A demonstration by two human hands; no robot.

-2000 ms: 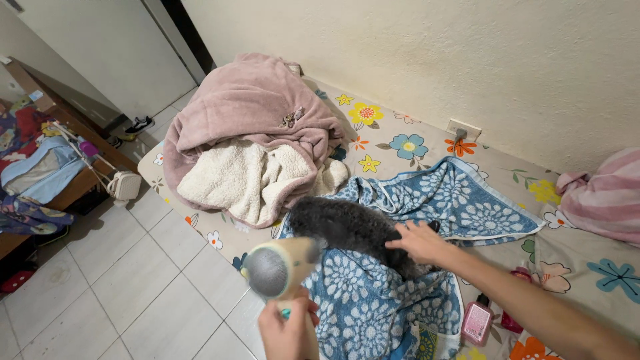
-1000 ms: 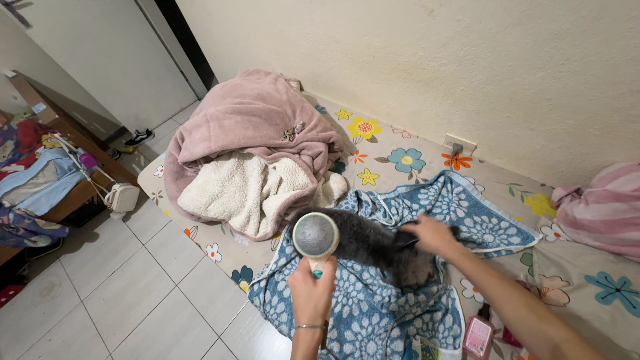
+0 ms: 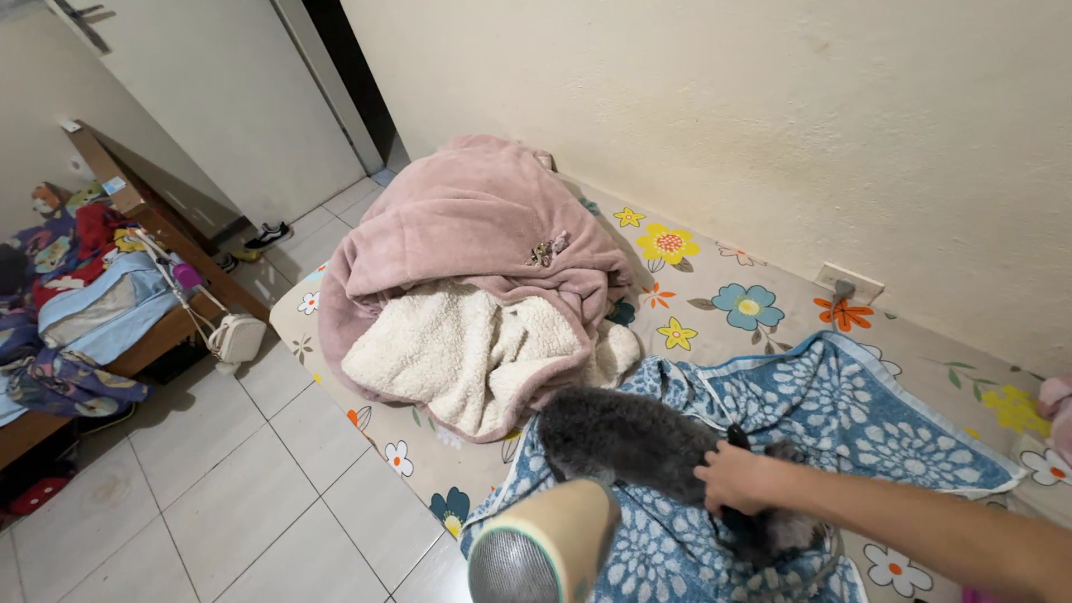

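Note:
A dark grey, curly-furred animal, apparently a small dog (image 3: 624,440), lies on a blue towel with white flower patterns (image 3: 804,394). My right hand (image 3: 737,479) rests on its fur near the right end, fingers spread a little. A cream hair dryer (image 3: 548,544) with a grey mesh intake rim shows at the bottom edge, in front of the animal's left part. Its handle and my left hand are below the frame and out of view. The towel lies on a bed with a flowered sheet (image 3: 749,306).
A pink blanket with white fleece lining (image 3: 469,226) is heaped on the bed's left part. A plug sits in the wall socket (image 3: 848,283). Tiled floor (image 3: 276,502) runs left to another bed (image 3: 151,335) with clothes and a hanging white bag (image 3: 239,337). Shoes (image 3: 268,235) lie near the door (image 3: 218,92).
The hair dryer has moved down and turned, and my left hand, on its handle in both earlier frames, is out of view. My right hand stays on the animal.

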